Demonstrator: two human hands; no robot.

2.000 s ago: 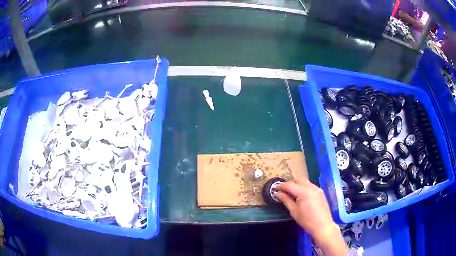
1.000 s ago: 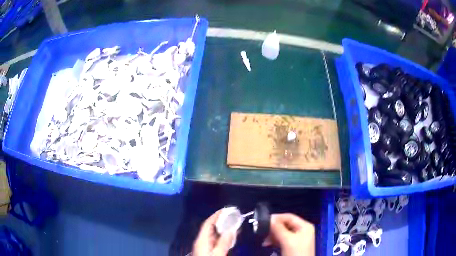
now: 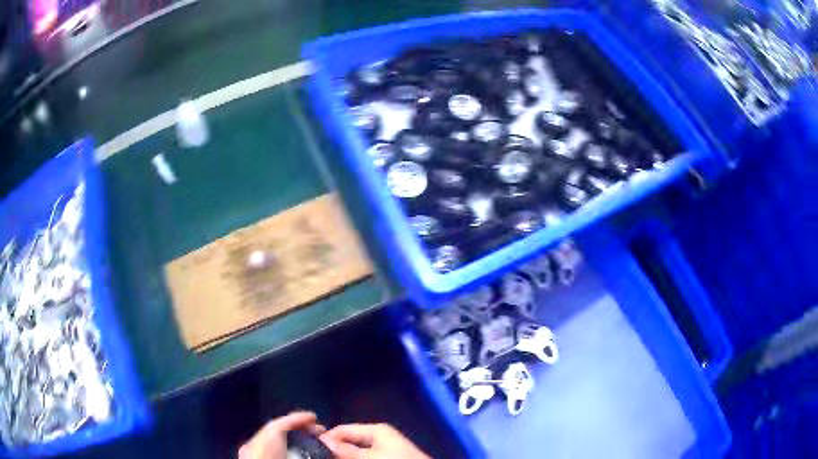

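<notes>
My left hand (image 3: 273, 437) and my right hand (image 3: 375, 441) are close together at the bottom edge, both cut off by it. A dark toy wheel (image 3: 308, 446) is held between their fingers, partly hidden by them. The white part held before is not visible now. The tan cardboard pad (image 3: 211, 300) lies on the green bench (image 3: 220, 202), beyond my hands, with a small white dab (image 3: 258, 258) on its stained middle.
A blue tray of loose wheels (image 3: 408, 255) is at upper right. Below it, a tray (image 3: 619, 376) holds white sub-assemblies (image 3: 516, 385). A tray of white parts (image 3: 121, 394) is at left. A bottle (image 3: 191, 125) and small white piece (image 3: 163, 168) stand behind the pad.
The view has turned right, so bench and trays appear shifted left and tilted. The right hand took the wheel off the pad; the hands have since come together around it, low in view.
</notes>
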